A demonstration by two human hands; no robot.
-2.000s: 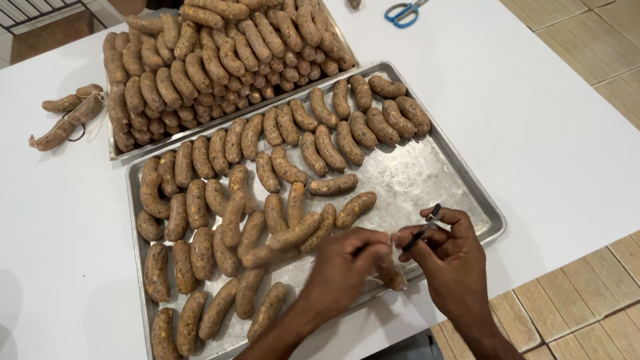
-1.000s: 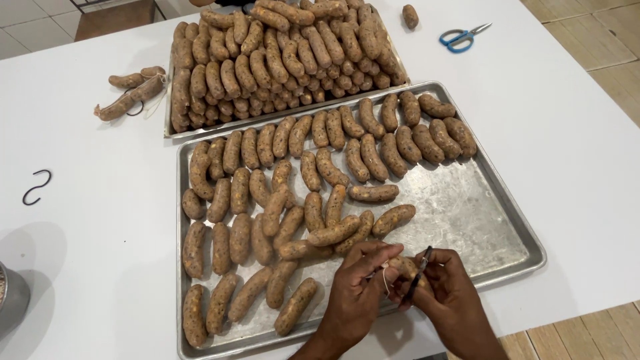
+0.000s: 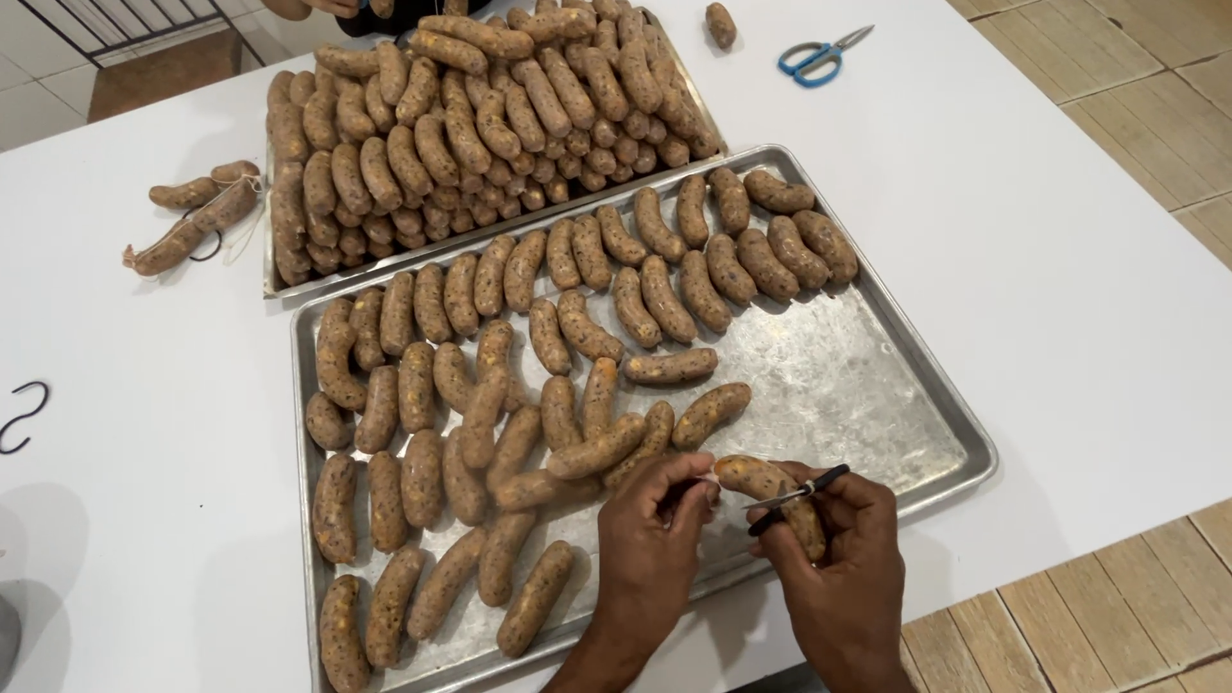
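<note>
Over the near right part of a metal sheet pan (image 3: 828, 385), my right hand (image 3: 837, 577) holds small black-handled scissors (image 3: 794, 496) and a curved sausage (image 3: 770, 479). The scissors lie across the sausage. My left hand (image 3: 654, 549) pinches the casing or string at the sausage's left tip between thumb and finger. Just left of my hands, a loose sausage (image 3: 597, 448) rests across others in the pan. Rows of sausages fill the pan's left and back parts. Part of the held sausage is hidden by my right fingers.
A second tray (image 3: 717, 125), piled high with sausages, stands behind. Blue-handled scissors (image 3: 818, 63) and one short sausage (image 3: 720, 26) lie at the back. Tied sausages (image 3: 197, 226) and a metal S-hook (image 3: 24, 416) are on the left. A person's hand (image 3: 332, 7) shows at the top.
Two seconds ago my hands were further apart from the pan's sausages, with the scissors raised; now the scissors lie across the held sausage. The view has shifted.
</note>
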